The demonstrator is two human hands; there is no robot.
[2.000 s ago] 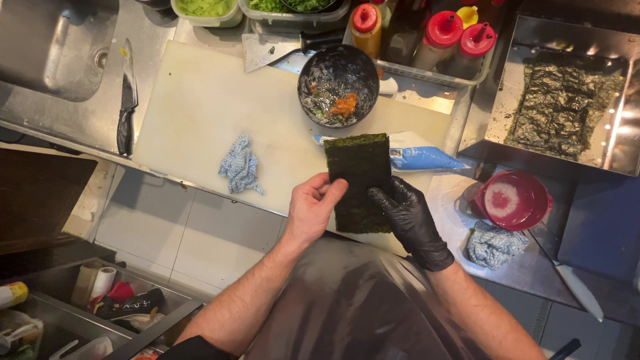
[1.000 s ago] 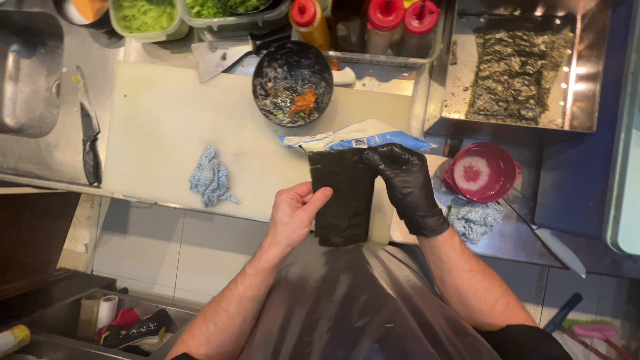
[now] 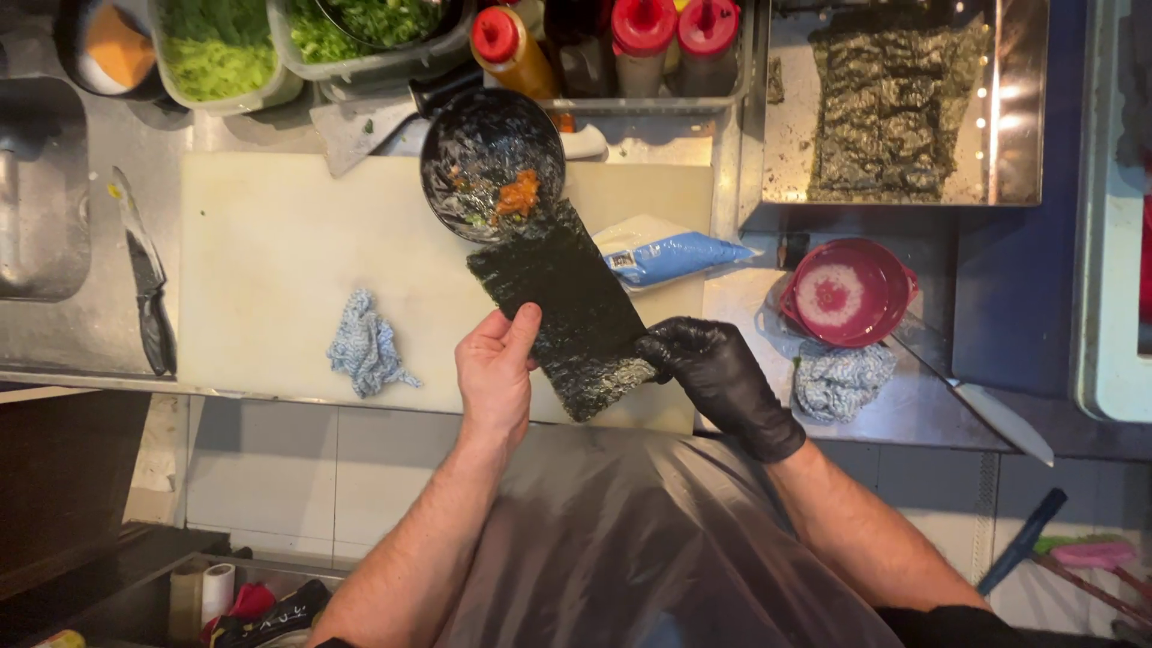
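Observation:
My bare left hand pinches the left edge of a dark nori sheet, thumb on top. The black-gloved right hand grips the sheet's right edge between thumb and fingers. The nori hangs tilted over the near part of a white cutting board. Just beyond its upper end sits a black bowl with an orange filling and dark smears inside. A blue and white piping bag lies to the right of the sheet. A crumpled blue-white cloth rests on the board, left of my left hand.
A knife lies left of the board, another at the right edge. Nearby are a red bowl and a second cloth. Behind stand sauce bottles, tubs of greens and a metal tray holding nori.
The nori sheet, upright in the earlier frames, is now tilted, its upper end leaning left towards the black bowl. My gloved hand has moved down along the sheet's right side.

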